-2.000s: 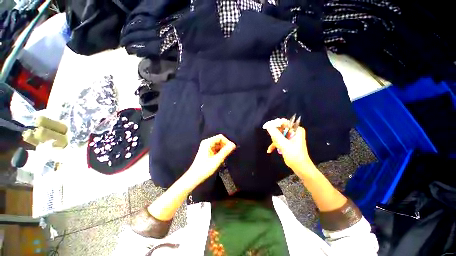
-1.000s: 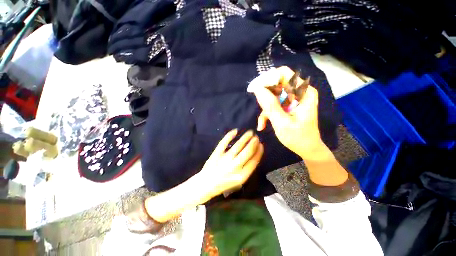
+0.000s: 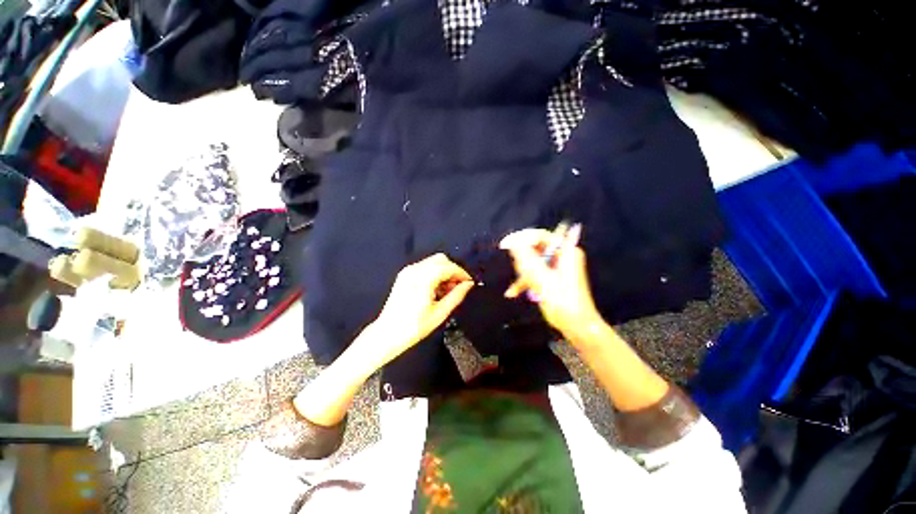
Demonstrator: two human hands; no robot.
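Note:
A navy garment (image 3: 472, 161) with black-and-white checked trim (image 3: 565, 112) lies spread in front of me, its near edge over my lap. My left hand (image 3: 427, 296) pinches the garment's near part between thumb and fingers. My right hand (image 3: 550, 273) is just right of it, above the cloth, with small snips (image 3: 564, 237) held in the palm, blurred. Its thumb and forefinger are close together; a needle or thread between them cannot be made out. Small pale dots show on the navy cloth.
At left on the white table are a black pad with red rim and pale pieces (image 3: 233, 279), a clear crumpled bag (image 3: 189, 209), beige thread cones (image 3: 103, 258) and a printed sheet (image 3: 101, 387). Navy garments with checked edges (image 3: 728, 50) are stacked behind. Blue crates (image 3: 793, 246) are at right.
My left hand has gone from lying flat on the garment to pinching its near part. My right hand has come down and closer to the left from higher over the garment.

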